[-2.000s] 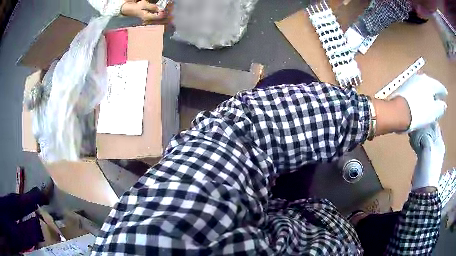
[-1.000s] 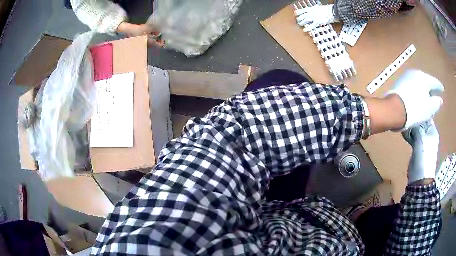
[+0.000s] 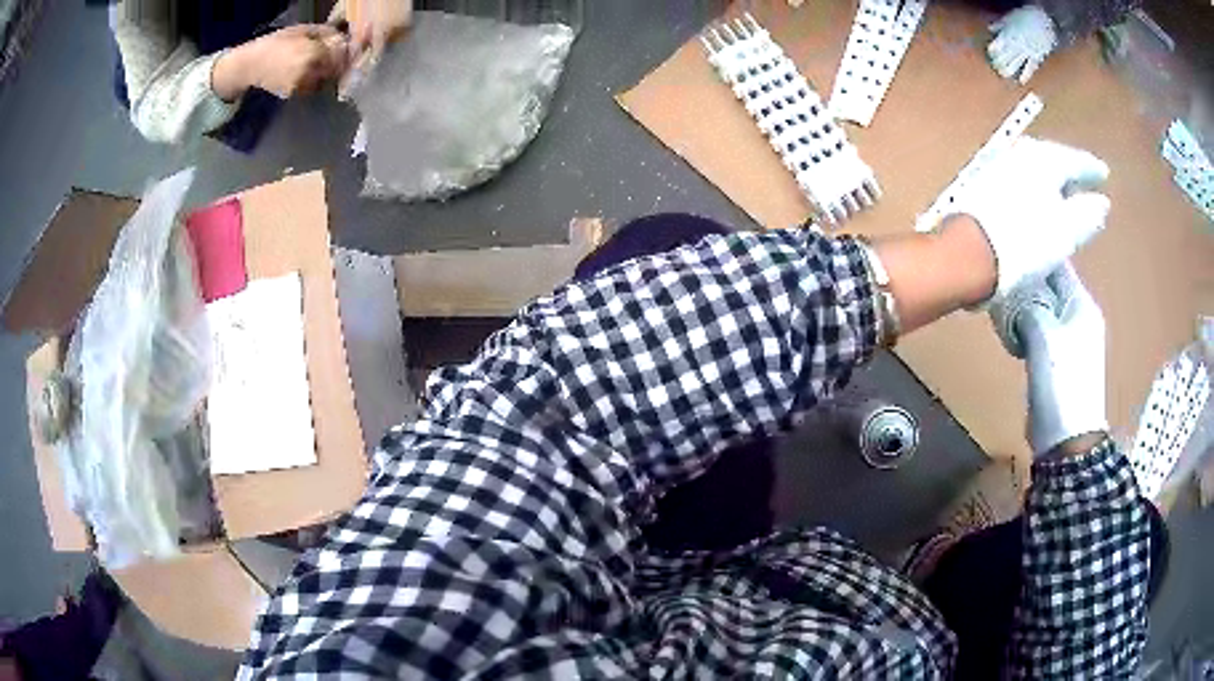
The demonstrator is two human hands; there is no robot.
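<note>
My left hand [image 3: 1041, 220], in a white glove, is above my right hand with its fingers bent; whether it holds anything is hidden. My right hand [image 3: 1070, 373], also gloved, is closed around a pale tape roll [image 3: 1022, 323], partly hidden by the hands. A white perforated strip [image 3: 983, 160] lies on the tan cardboard sheet [image 3: 932, 359], its lower end close to my left hand. A ribbed row of small punched pieces [image 3: 792, 120] lies near the cardboard's left edge. More perforated strips [image 3: 876, 60] lie beside it.
A spray can [image 3: 888, 436] stands on the floor by the cardboard. Other strips [image 3: 1172, 423] lie at the right. Another gloved hand [image 3: 1022, 43] is at the top. An open box with plastic [image 3: 266, 373] is at left; a person's hands [image 3: 300, 60] hold a plastic bag [image 3: 459, 107].
The view has shifted, moving most things left and down. The other gloved hand has left the ribbed row, and strips now show beside it. My hands remain together around the tape area.
</note>
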